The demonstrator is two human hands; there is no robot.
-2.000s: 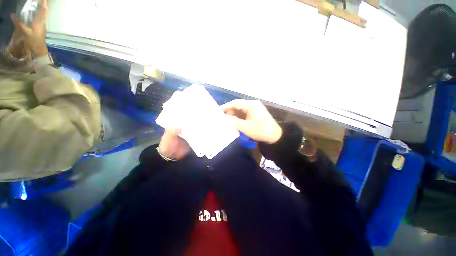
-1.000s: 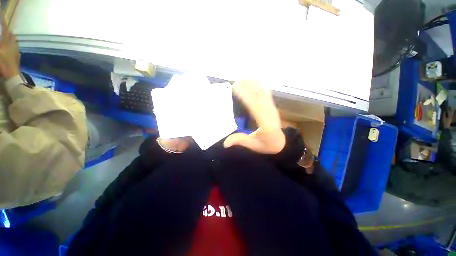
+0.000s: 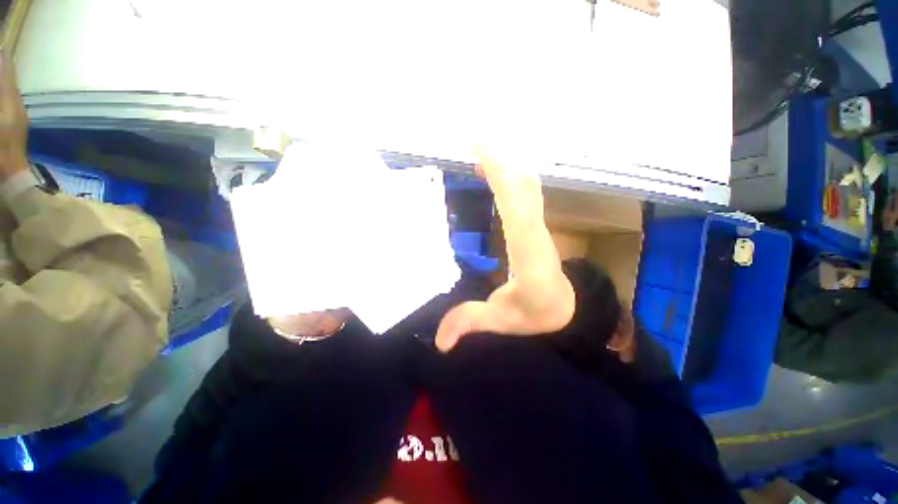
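Observation:
Several overlapping bright white panels (image 3: 340, 231) are held in front of my chest, below the bench edge. They are glared out, so their surface detail and exact number cannot be told. My left hand (image 3: 307, 325) holds them from below at their lower left; most of its fingers are hidden behind the panels. My right hand (image 3: 517, 266) is to the right of the panels, apart from them, with thumb and fingers spread. It holds nothing that I can see, and its fingertips are glared out near the bench edge.
The white bench top (image 3: 443, 69) runs across the front. An open cardboard carton (image 3: 596, 246) is below its edge, with a blue tote (image 3: 734, 325) to its right. A neighbouring worker's sleeve (image 3: 84, 295) is close on the left. Another worker's dark sleeve (image 3: 827, 325) is at the right.
My right hand has let go of the white panels and moved to their right, with fingers spread. The panels are now more fanned out and appear larger, shifted left in my left hand.

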